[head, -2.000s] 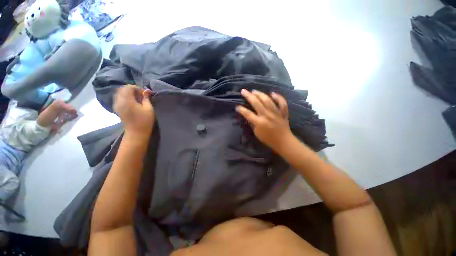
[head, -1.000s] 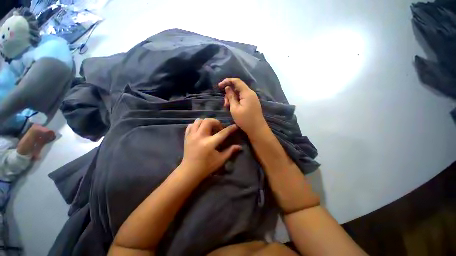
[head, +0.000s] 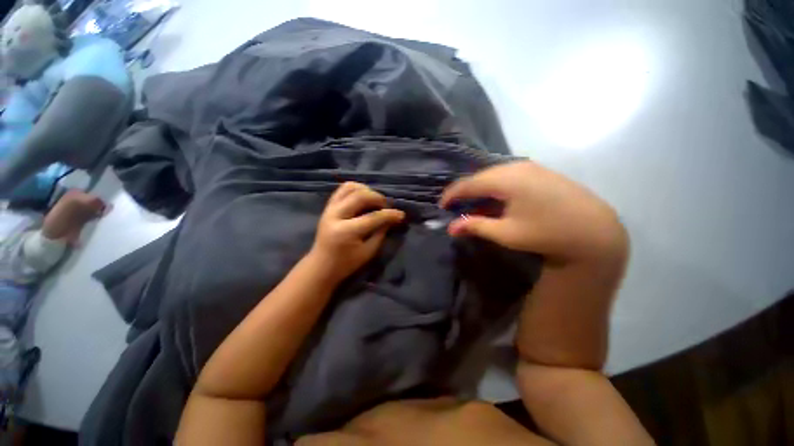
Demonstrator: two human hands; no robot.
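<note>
A large heap of dark grey garments (head: 252, 253) lies in front of me, with several parallel cloth edges (head: 305, 181) fanned near my hands. My left hand (head: 353, 228) pinches the edge of the top garment between thumb and fingers. My right hand (head: 514, 209) is just to its right, blurred, closed around small thread snips (head: 442, 223). Their silvery tip points left at the garment edge; a dark blue glint shows between the fingers and the rest is hidden. Smoother, shinier folds (head: 322, 87) lie at the far side of the heap.
The glossy white table (head: 688, 218) curves around the heap. A plush toy (head: 26, 39) and a grey and light-blue cushion (head: 83, 113) are at the upper left. Another person's hand (head: 77, 213) and pale sleeve lie below them. Another dark garment pile (head: 773, 78) is at the right edge.
My left hand first moved from the heap's left side to its middle. My right hand swung up over the cloth, then right and down; the snips now show in it. The top cloth has shifted.
</note>
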